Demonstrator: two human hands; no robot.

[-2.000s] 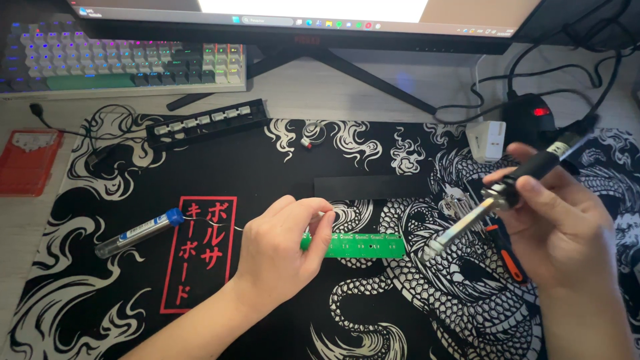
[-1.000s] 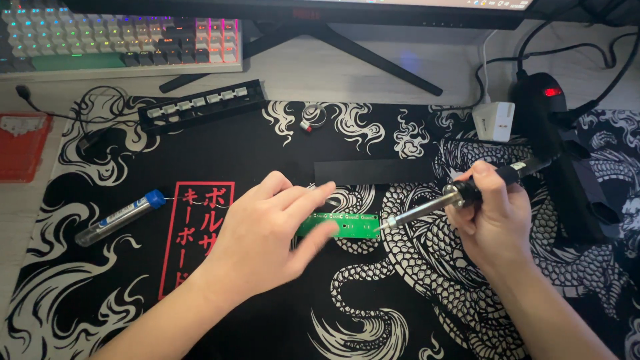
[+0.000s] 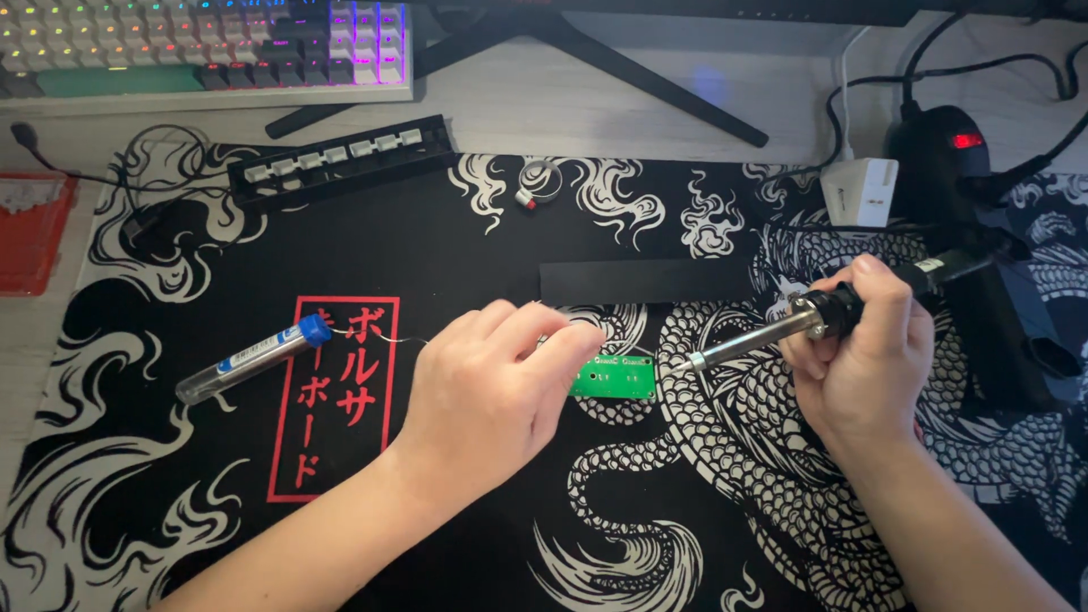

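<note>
A soldering iron point(image 3: 765, 327) with a black handle and metal barrel is held in my right hand point(image 3: 863, 348). Its tip points left, close to the right end of a green circuit board point(image 3: 620, 377) lying on the dark desk mat. My left hand point(image 3: 501, 382) is over the board's left part, thumb and fingertips brought together, and hides that part. Thin solder wire point(image 3: 387, 338) runs from a clear tube with a blue cap point(image 3: 255, 359) toward my left hand; whether the fingers pinch its end cannot be seen clearly.
Behind the board lies a flat black strip point(image 3: 646, 281). A black housing with white pieces point(image 3: 340, 161), a lit keyboard point(image 3: 195, 51) and a monitor stand point(image 3: 646, 76) are farther back. At right are a white plug adapter point(image 3: 858, 192) and a black power strip point(image 3: 1003, 314); a red case point(image 3: 34, 229) is far left.
My right hand has brought the soldering iron from its raised position down and left, close to the board. My left hand's fingers, spread a second ago, are now drawn together.
</note>
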